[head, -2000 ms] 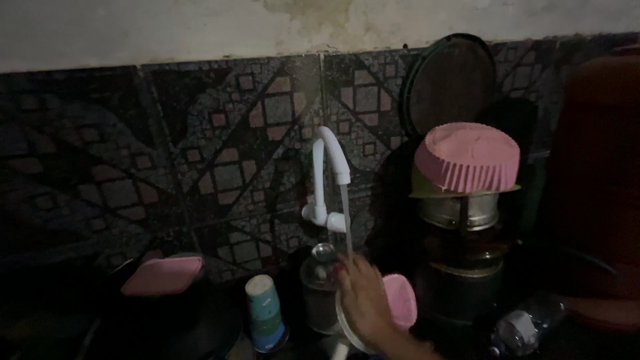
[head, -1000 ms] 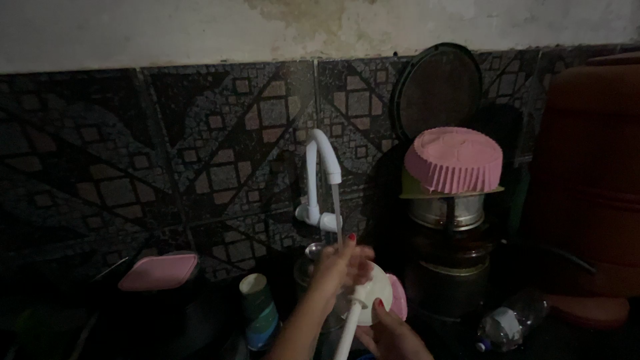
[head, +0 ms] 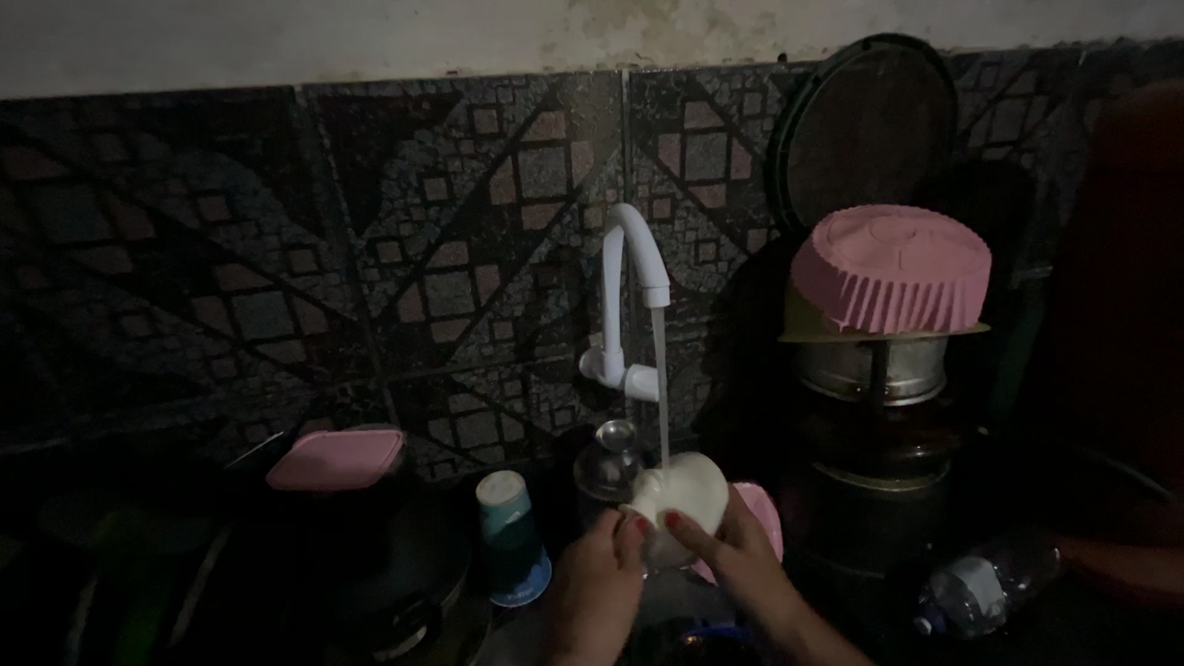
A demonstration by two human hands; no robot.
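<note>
A white faucet (head: 638, 277) on the tiled wall runs a stream of water onto a whitish rounded piece (head: 694, 490), perhaps a cup or ladle bowl; the dim light hides its exact kind. My left hand (head: 597, 583) grips its left side with the fingertips. Around its right and lower side is my right hand (head: 740, 564), thumb on the front. Behind my right hand shows a pink plastic container (head: 760, 518). A clear lidded vessel (head: 606, 462) stands behind my left hand, and a blue-green cup (head: 513, 541) is upside down to the left.
At right, a pink fluted mold (head: 897, 264) tops stacked metal pots (head: 874, 370). A dark round tray (head: 869, 129) leans on the wall. A clear plastic bottle (head: 985, 587) lies at lower right. A pink lid (head: 338, 458) rests at left among dark cookware.
My left hand, out of view at first, came in and now holds the whitish piece along with my right hand. The piece has turned and moved up under the water.
</note>
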